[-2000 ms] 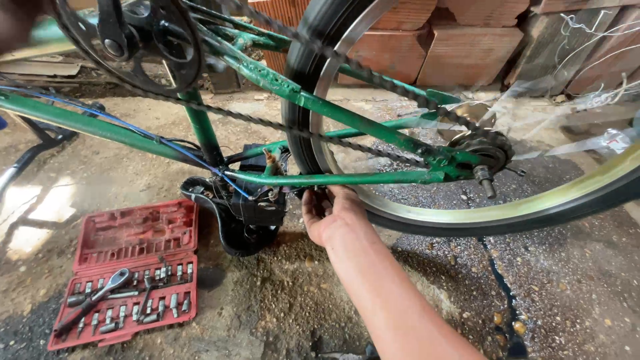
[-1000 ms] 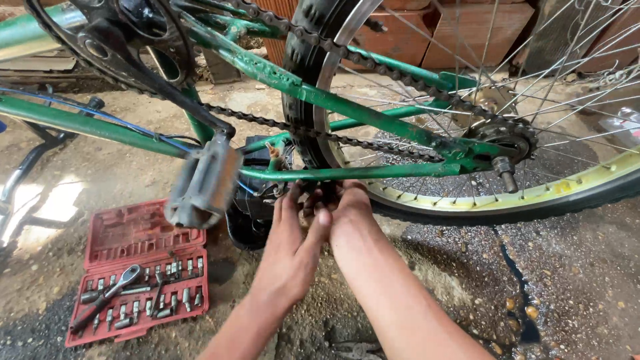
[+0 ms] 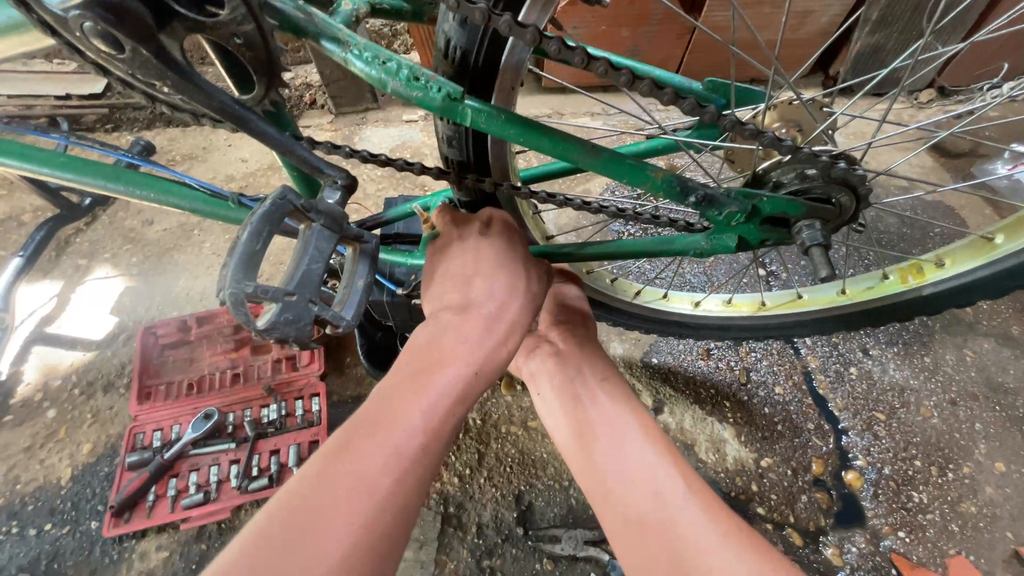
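Observation:
A green bicycle frame [image 3: 592,152] is upside down, with its rear wheel's tire [image 3: 784,324] at the right. My left hand [image 3: 484,260] reaches over the lower green tube beside the tire, back of the hand up; its fingers are hidden. Just right of it and touching it, my right hand [image 3: 564,316] is under the same tube, palm partly turned up, fingertips hidden. What either hand holds cannot be seen. The chain [image 3: 592,204] runs behind and above the hands. A black pedal [image 3: 300,268] hangs left of my left hand.
An open red socket set case [image 3: 228,360] lies on the ground at the left, with a ratchet wrench [image 3: 172,456] across its sockets. Pliers [image 3: 568,542] lie between my forearms. Bricks [image 3: 616,40] stand behind the wheel. A dark wet streak crosses the ground at the right.
My left hand, out of view two seconds ago, came beside the right and now reaches up over the green tube. The crank and pedal have swung down into view. The wheel's spokes, blurred at first, are now sharp.

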